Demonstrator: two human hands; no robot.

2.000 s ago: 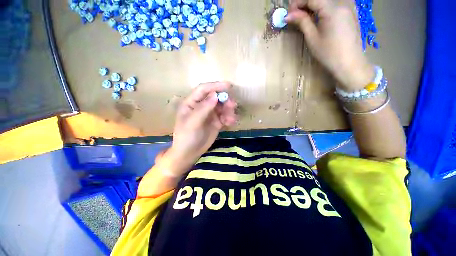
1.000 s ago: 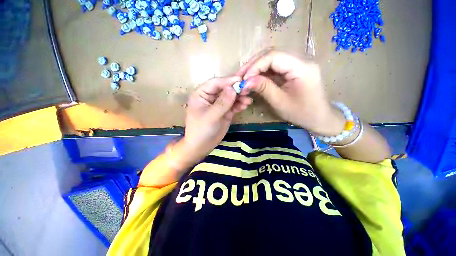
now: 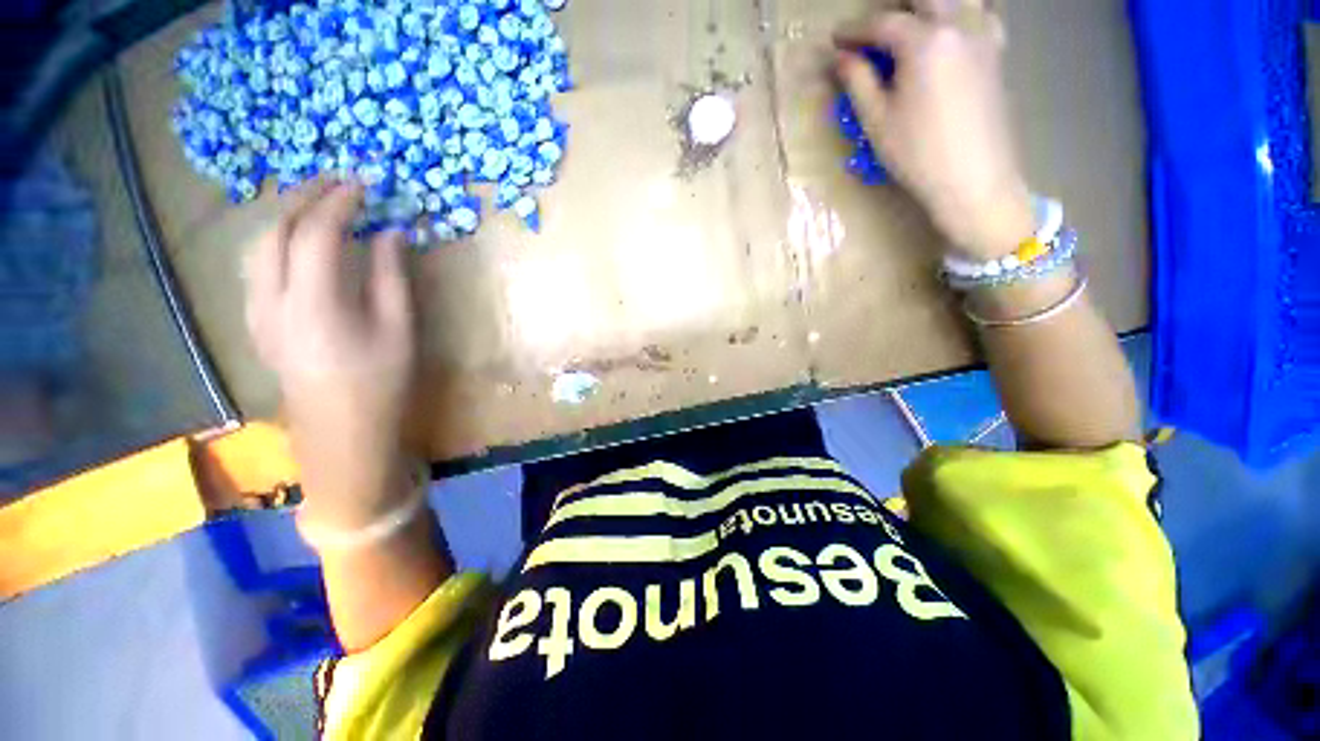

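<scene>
A large pile of pale-faced blue parts point(image 3: 391, 102) lies at the upper left. My left hand point(image 3: 333, 297) is motion-blurred at the pile's near edge, fingers pointing away from me; whether it holds a part cannot be told. My right hand point(image 3: 934, 123) is over the small blue parts point(image 3: 860, 152) at the upper right and covers most of them; its fingertips are near the blue parts, and any held part is hidden. A round white disc point(image 3: 711, 120) lies on a dark stained spot between the two piles.
Brown taped cardboard point(image 3: 695, 297) covers the table, with bright glare in the middle. A small whitish scrap point(image 3: 573, 387) lies near the front edge. An orange piece point(image 3: 109, 500) is at the left corner. A large blue tray point(image 3: 1216, 217) stands to the right.
My hands were together holding a pale-faced part and a blue part. They have separated, left hand to the left pile, right hand to the blue parts. The view has shifted.
</scene>
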